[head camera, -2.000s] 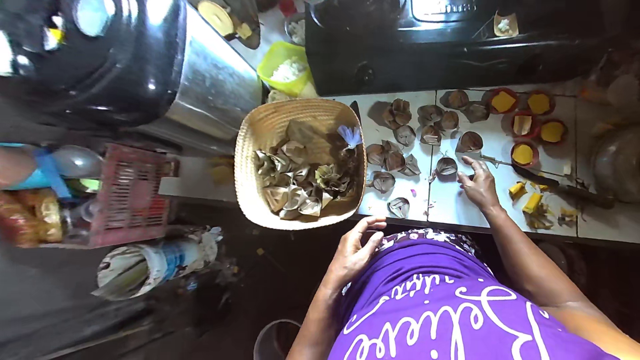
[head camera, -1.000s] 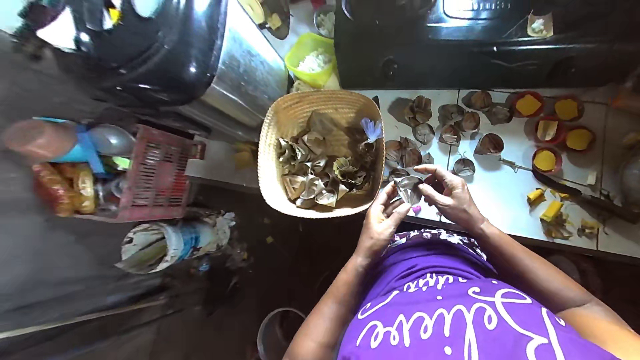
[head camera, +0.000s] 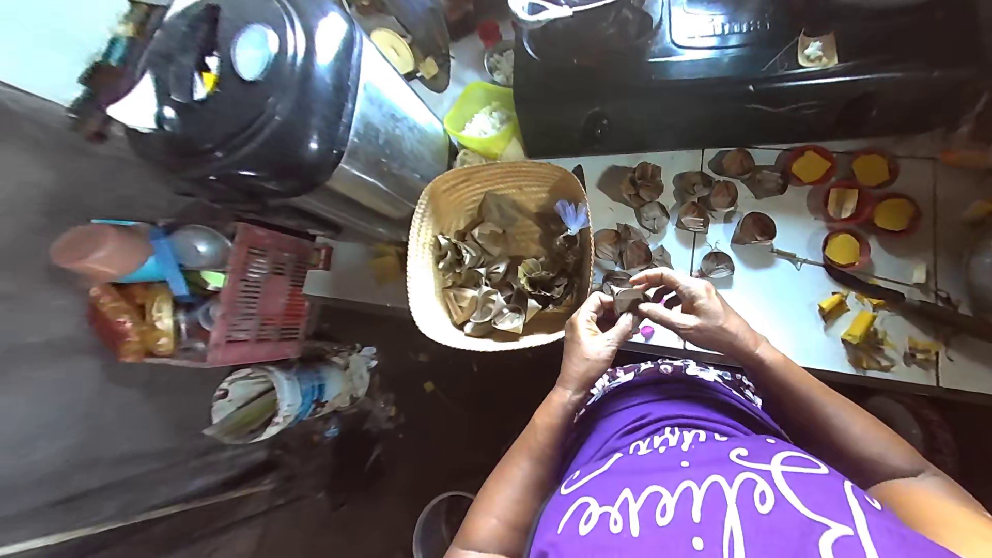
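Observation:
Between my hands, over the counter's front edge, is a small dried-leaf cup (head camera: 626, 299). My left hand (head camera: 593, 341) pinches its left side, and my right hand (head camera: 690, 310) has its thumb and fingers on the right side. Just left of them stands a woven basket (head camera: 422, 287) with many folded dried-leaf pieces (head camera: 480, 287) inside and a purple tuft (head camera: 572, 217) at its right. Several more leaf cups (head camera: 754, 229) lie on the white tiled counter (head camera: 759, 310) beyond my hands. What the held cup contains cannot be seen.
Red round dishes with yellow pieces (head camera: 842, 249), a dark-bladed knife (head camera: 868, 288) and yellow scraps (head camera: 859, 327) lie at the right. A black appliance (head camera: 589, 101) stands behind; a green bowl of white bits (head camera: 465, 108) is beside it. A red plastic crate (head camera: 260, 302) and a bucket (head camera: 291, 395) are left.
My right hand has come from a leaf cup on the counter to meet my left hand, which has risen from the counter's edge. Both now hold a leaf cup.

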